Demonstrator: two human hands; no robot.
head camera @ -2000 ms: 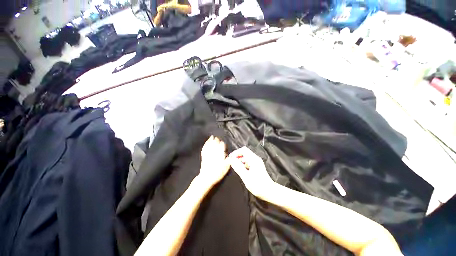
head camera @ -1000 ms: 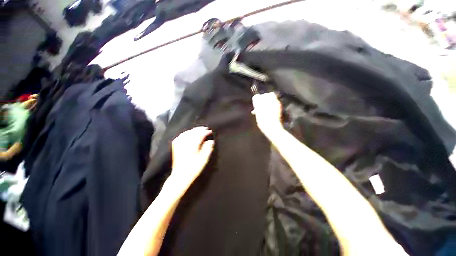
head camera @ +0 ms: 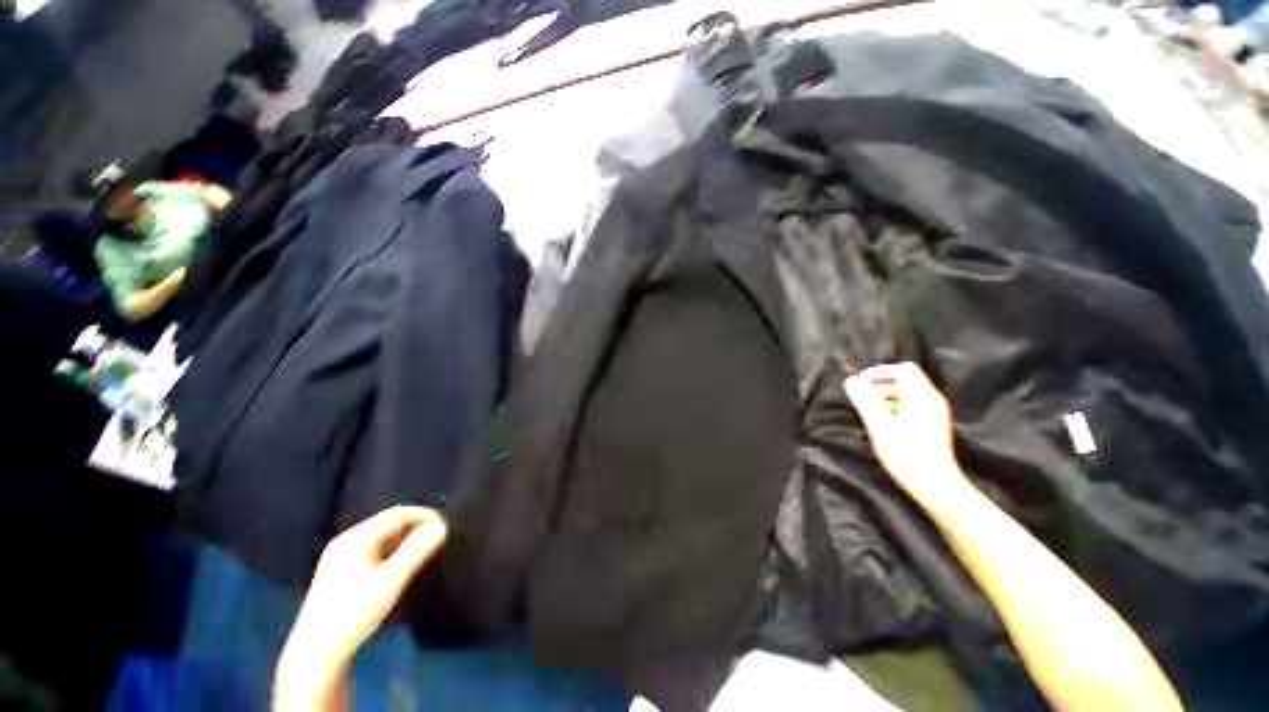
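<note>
A black suit jacket lies spread, its shiny lining exposed on the right. A small white label shows on the lining. My right hand is over the lining, closed around thread snips; only a bit of red shows. My left hand is at lower left, by the black sleeve's outer edge, fingers curled and thumb near the fingertips; whether it pinches anything cannot be made out.
Grey jackets lie beneath and behind the black one on the white table. A navy jacket lies at left. A person in light green is at far left. Dark garments lie at the back.
The view has swung left and down. My right hand has moved from near the collar down over the lining. My left hand has moved off the front to the jacket's left edge.
</note>
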